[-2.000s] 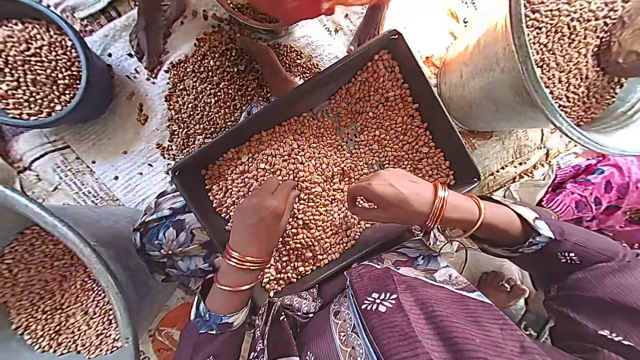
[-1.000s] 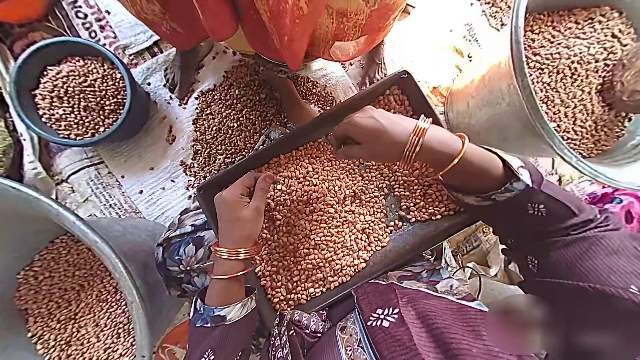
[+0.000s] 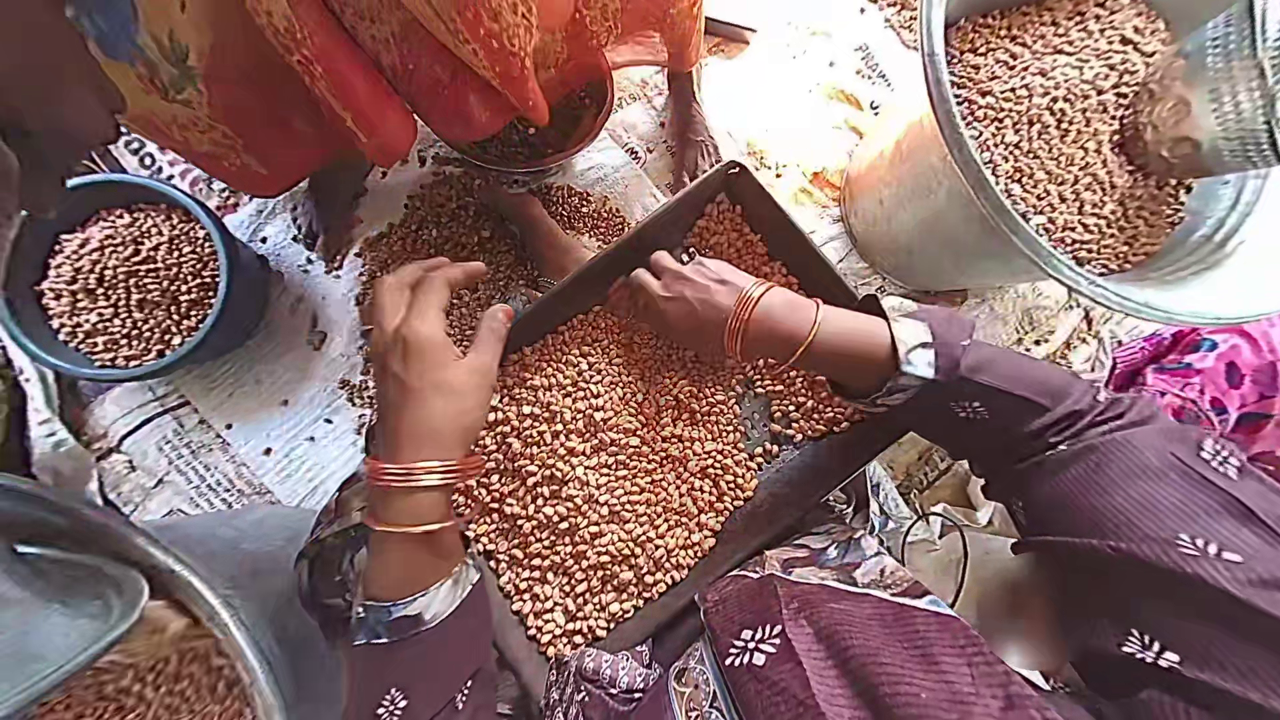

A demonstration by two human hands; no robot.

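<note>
A dark rectangular tray (image 3: 800, 500) lies tilted across my lap, holding a thick layer of reddish-brown shelled nuts or beans (image 3: 610, 450). My left hand (image 3: 430, 350) is raised at the tray's left edge, fingers apart, thumb near the far rim; nothing shows in it. Bent over the far part of the tray is my right hand (image 3: 690, 300), fingers curled down at the nuts. Its fingertips are partly hidden, so whether it pinches any cannot be told. A bare patch of the tray's bottom shows right of the main heap.
A blue bucket of nuts (image 3: 225, 290) stands left; a metal tub (image 3: 200, 560) is at lower left, a large metal pot (image 3: 900, 230) at upper right. Beyond the tray, darker nuts (image 3: 430, 225) lie on printed sacking, beside a person in orange cloth (image 3: 330, 80) and a bowl (image 3: 600, 110).
My left hand has lifted off the nuts and its fingers have spread. My right hand has moved to the tray's far side. A metal vessel now shows over the lower-left tub.
</note>
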